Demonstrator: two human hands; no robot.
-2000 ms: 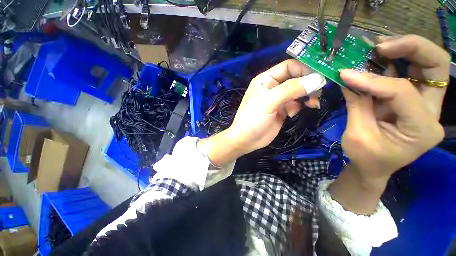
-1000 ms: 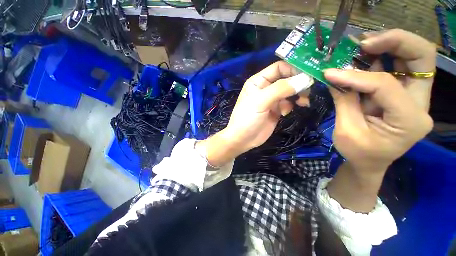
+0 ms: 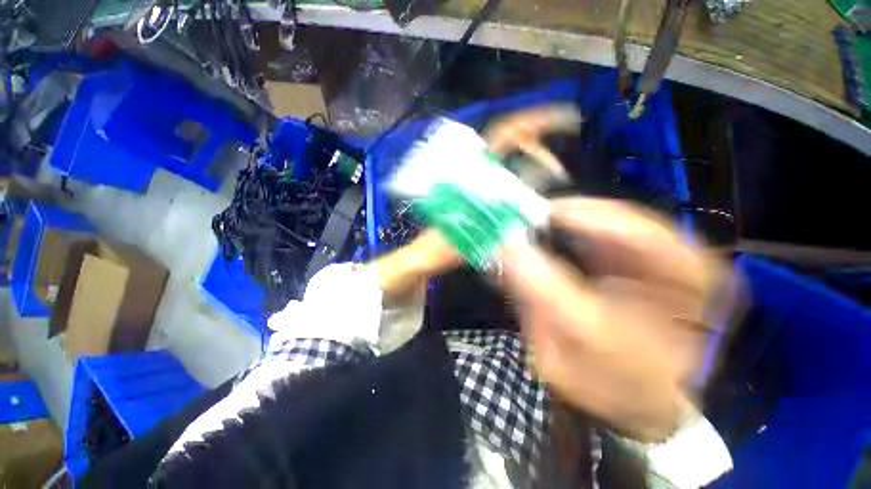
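A green circuit board [image 3: 465, 222] with a bright whitish connector side is blurred by motion in front of my chest. My right hand [image 3: 621, 310] is blurred and grips its lower right end between thumb and fingers. My left hand [image 3: 528, 143] is behind and above the board, partly hidden and blurred; whether it touches the board cannot be told. The soldering iron [image 3: 661, 57] and a thinner brownish rod [image 3: 623, 43] point down from the bench edge, apart from the board. Dark cables are partly hidden below the hands.
A worn wooden bench [image 3: 764, 48] runs along the top right. A blue tote [image 3: 680, 158] lies under the hands, another blue tote [image 3: 812, 382] at right. At left are a heap of black cables [image 3: 272, 224], a cardboard box [image 3: 110, 301] and several blue bins.
The board has moved down and left, away from the iron tip, with my right hand. My left hand has shifted behind the board, its fingers now above it.
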